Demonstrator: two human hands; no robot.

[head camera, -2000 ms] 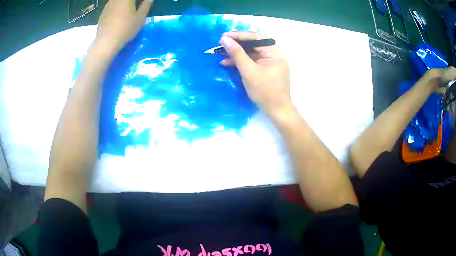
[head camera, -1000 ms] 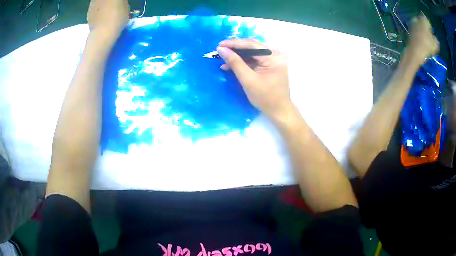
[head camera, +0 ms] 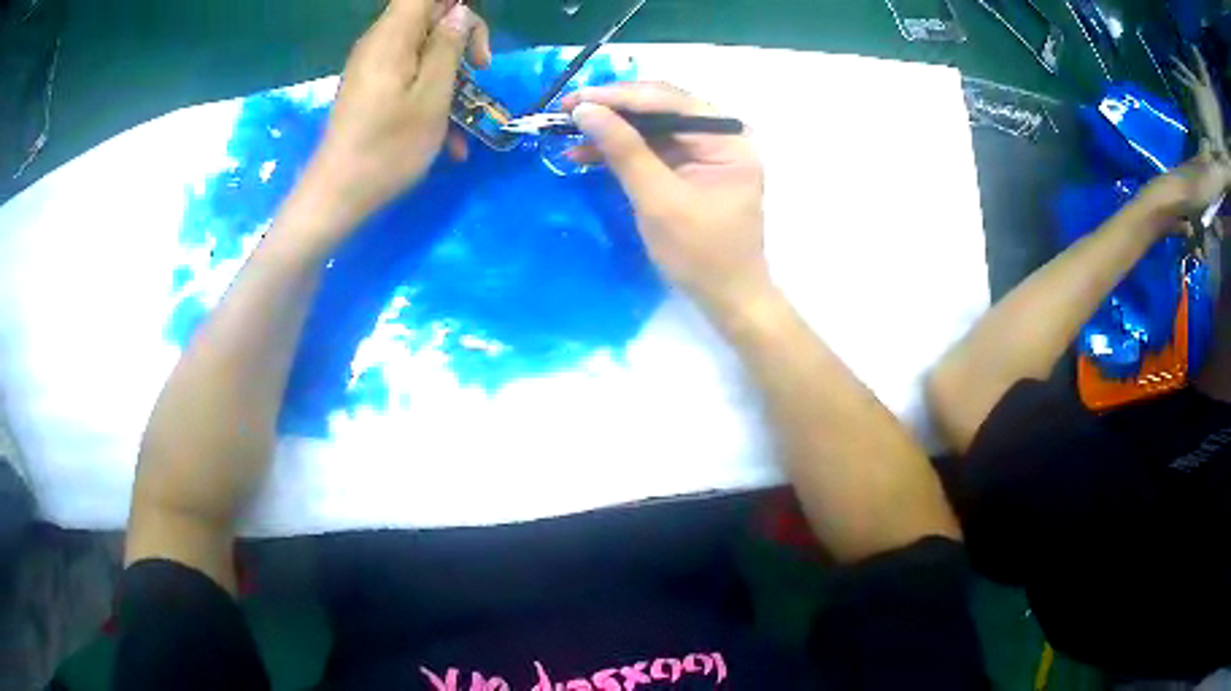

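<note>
My left hand (head camera: 405, 101) holds a dark phone assembly (head camera: 483, 119) by its sides, above the far part of the blue film heap (head camera: 527, 257). The phone's near end shows small gold and silver detail. My right hand (head camera: 682, 176) holds a slim black pen-like tool, possibly tweezers (head camera: 689, 123), with its silver tip at that end of the phone. A small clear, glinting piece (head camera: 570, 154) is just below the tip; I cannot tell if it touches. A thin dark strip (head camera: 590, 58) slants up right from the phone. Most of the phone is hidden by my left hand.
The blue film lies on a long white sheet (head camera: 864, 270). Thin-rimmed phone frames (head camera: 1019, 30) lie on the green bench at the far right. A clear strip (head camera: 1010, 111) is right of the sheet. At right are a neighbour's arm (head camera: 1060, 297) and an orange tray (head camera: 1134, 385) with blue film.
My left hand has come back from the far edge towards the tool and now holds a phone under its tip. My right hand has barely moved. The neighbour's hand has moved right.
</note>
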